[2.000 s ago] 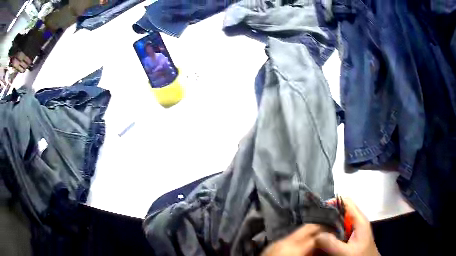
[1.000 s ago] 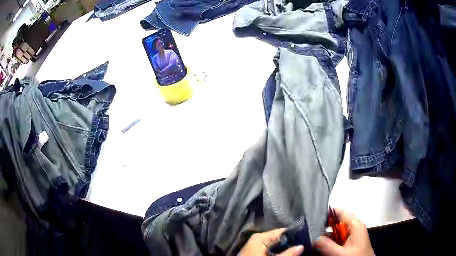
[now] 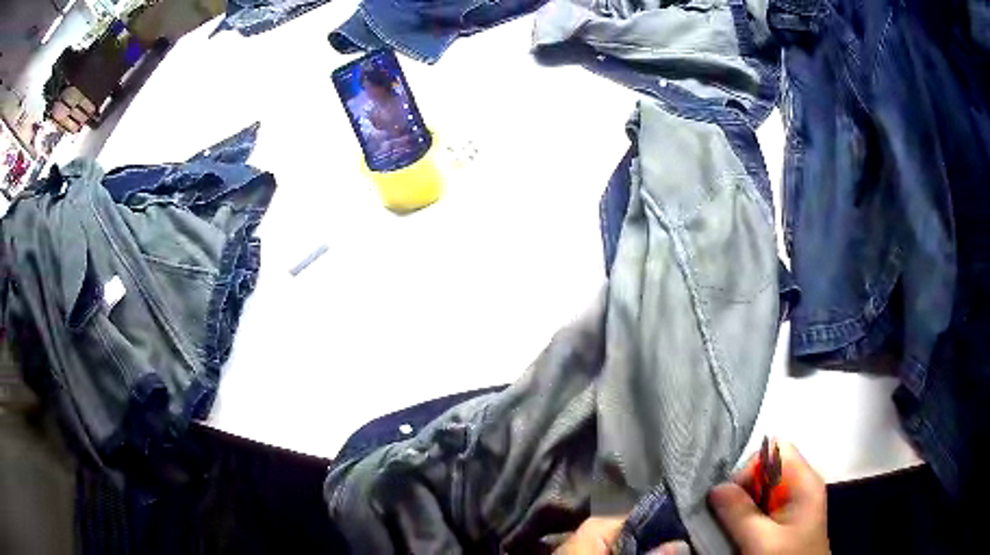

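Note:
A pale grey-blue inside-out denim garment (image 3: 695,314) lies over the table's near edge, its sleeve running down to my hands with a stitched seam along it. My left hand (image 3: 608,536), cut off by the bottom edge, holds the dark blue cuff (image 3: 654,523) at the sleeve end. My right hand (image 3: 776,515) holds thread snips (image 3: 771,477) with orange-red grips, the dark blades pointing up, and its thumb and fingers also press on the sleeve fabric beside the cuff.
A smartphone (image 3: 381,108) stands in a yellow holder (image 3: 408,186) on the white table (image 3: 434,293). A small grey-blue stick (image 3: 308,260) lies left of it. Inside-out denim (image 3: 152,271) drapes over the left edge. Dark blue denim (image 3: 858,195) hangs at right; more garments lie at the back.
The view has shifted, so table things sit further right. My left hand has moved lower, with the cuff now turned down between my hands. My right hand still holds the snips.

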